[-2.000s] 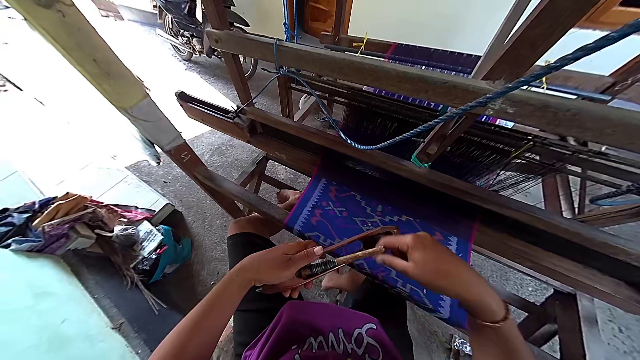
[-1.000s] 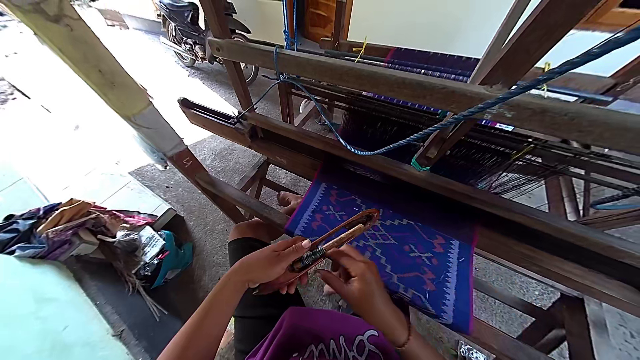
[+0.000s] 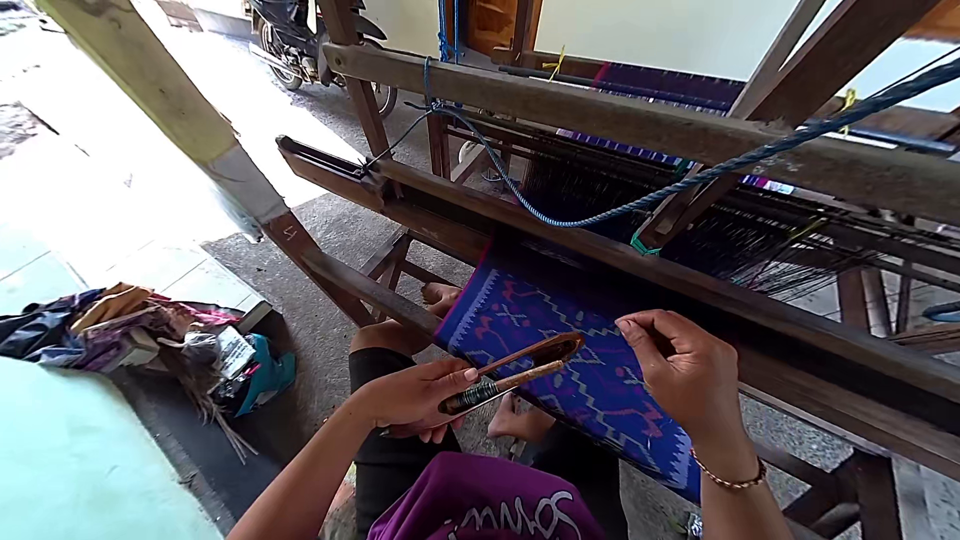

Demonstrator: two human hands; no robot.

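My left hand [image 3: 424, 397] is closed around a wooden weaving shuttle [image 3: 536, 352], with its tip pointing up and right over the cloth. A bobbin wound with dark thread [image 3: 480, 394] sits tilted at the shuttle's side, its bare pale end toward the tip. To the right, my right hand [image 3: 679, 360] is raised above the cloth, thumb and forefinger pinched together; whether a thread is between them cannot be told. Beneath both hands lies patterned blue woven cloth [image 3: 600, 397], stretched on a wooden loom [image 3: 570, 240].
A blue rope [image 3: 570, 223] hangs slack across the loom's upper beam [image 3: 525, 86]. On the left, a heap of cloths [image 3: 142, 322] and a teal bag [image 3: 266, 375] lie by a pale green surface [image 3: 82, 442]. A slanting post [image 3: 172, 105] stands at the left; a motorcycle [image 3: 300, 45] is behind.
My right hand has moved from beside the shuttle up and to the right, apart from it. Two seconds ago it was over the shuttle's tip. My left hand still holds the shuttle.
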